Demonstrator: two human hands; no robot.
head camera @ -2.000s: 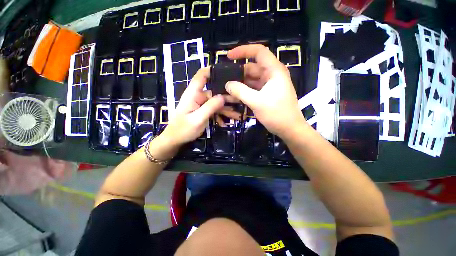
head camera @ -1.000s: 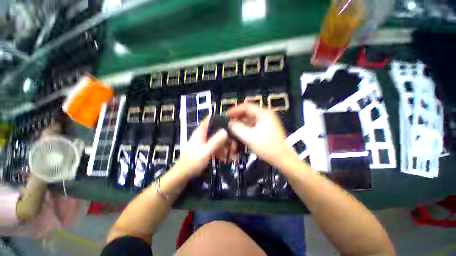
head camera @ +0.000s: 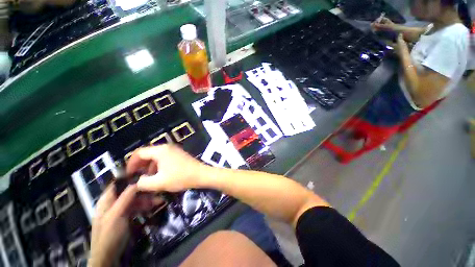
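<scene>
A small black part [head camera: 125, 183] is held between both hands, low over the tray; it is blurred and mostly hidden by fingers. My left hand [head camera: 110, 214] grips it from the lower left and is motion-blurred. My right hand [head camera: 165, 168] has its fingertips on it from the right. The black blister tray [head camera: 49, 182] lies beneath, with cream-gold rectangular frames [head camera: 123, 121] in its pockets. A white die-cut sticker sheet [head camera: 83, 182] lies on the tray just left of the hands.
A smartphone [head camera: 245, 140] lies on white liner sheets [head camera: 284, 99] with a black scrap heap [head camera: 217, 104]. A drink bottle [head camera: 194, 60] stands behind. A red object [head camera: 233, 76] is beside it. Another person [head camera: 437, 57] sits at the right by more black trays [head camera: 323, 49], on a red stool [head camera: 364, 136].
The view has swung right, so the tray and hands now appear farther left and the person at the right shows. The fan and orange packet have left the picture. Both hands still hold the part.
</scene>
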